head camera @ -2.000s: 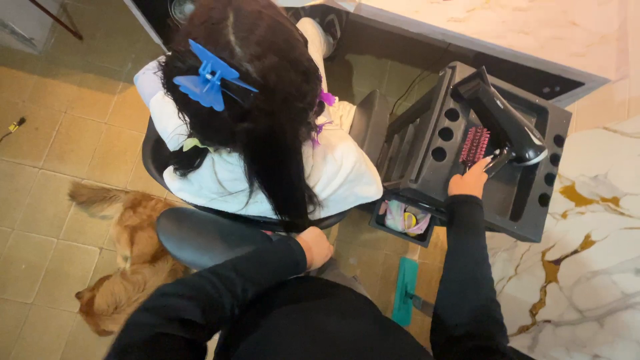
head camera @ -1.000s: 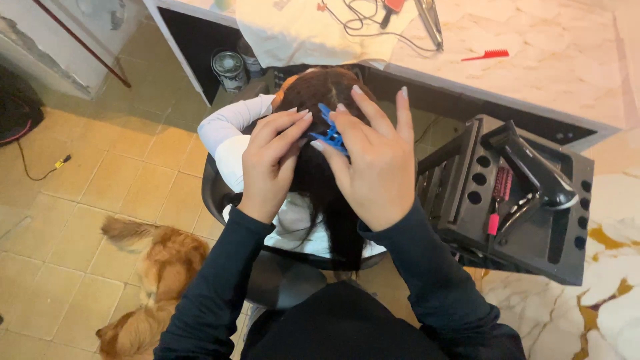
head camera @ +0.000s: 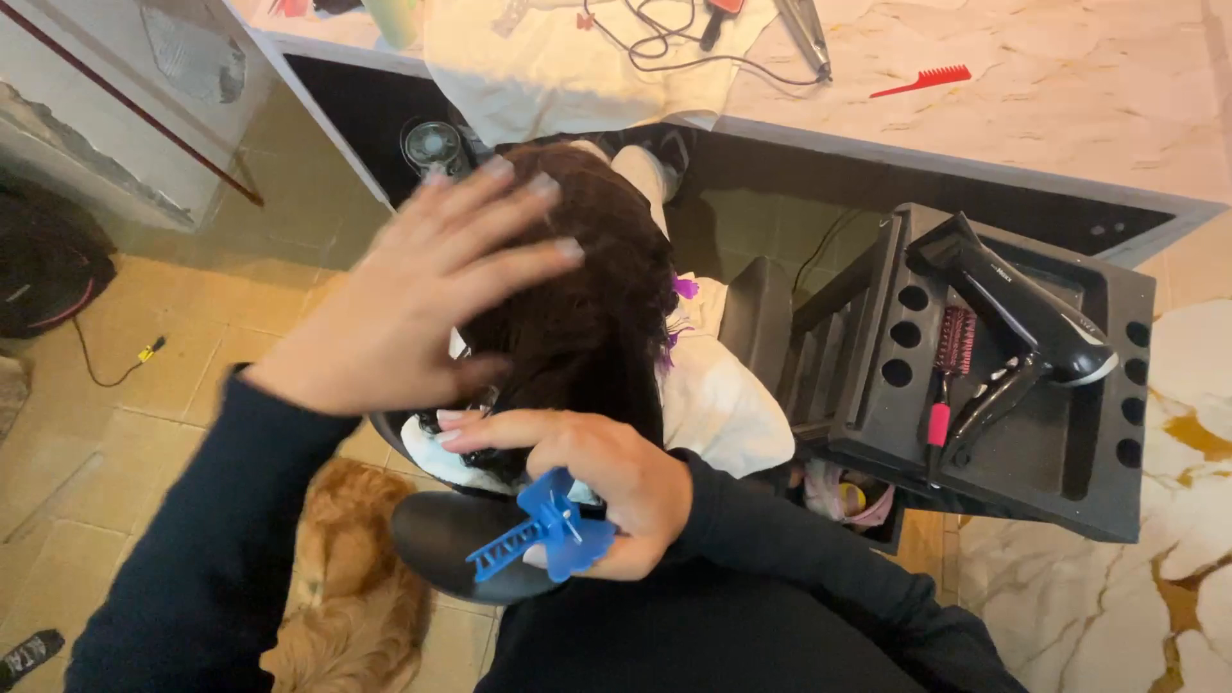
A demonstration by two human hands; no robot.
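Observation:
A seated person with long dark hair (head camera: pixel 587 289) is in front of me, a white towel (head camera: pixel 727 409) over the shoulders. My left hand (head camera: pixel 414 289) is slightly blurred, fingers spread above the left side of the hair, holding nothing. Below it, my right hand (head camera: pixel 606 486) grips a blue butterfly-shaped claw hair clip (head camera: pixel 553 529) near the back of the chair (head camera: pixel 462 553), its index finger reaching to the hair at the lower left. Whether the fingertips of either hand touch the hair is hard to tell. Purple clips (head camera: pixel 684 287) show at the hair's right side.
On the right, a black cart (head camera: pixel 871 409) holds a hair dryer (head camera: pixel 1025 308) and a round brush (head camera: pixel 953 346). A red comb (head camera: pixel 922 81) and a corded styling iron (head camera: pixel 804 38) lie on the counter ahead. A ginger dog (head camera: pixel 351 568) lies on the floor at lower left.
The blue clip has come off the hair and is now in my right hand, lower down. A second ago both hands were at the clip on the head. My left hand has moved left with fingers spread.

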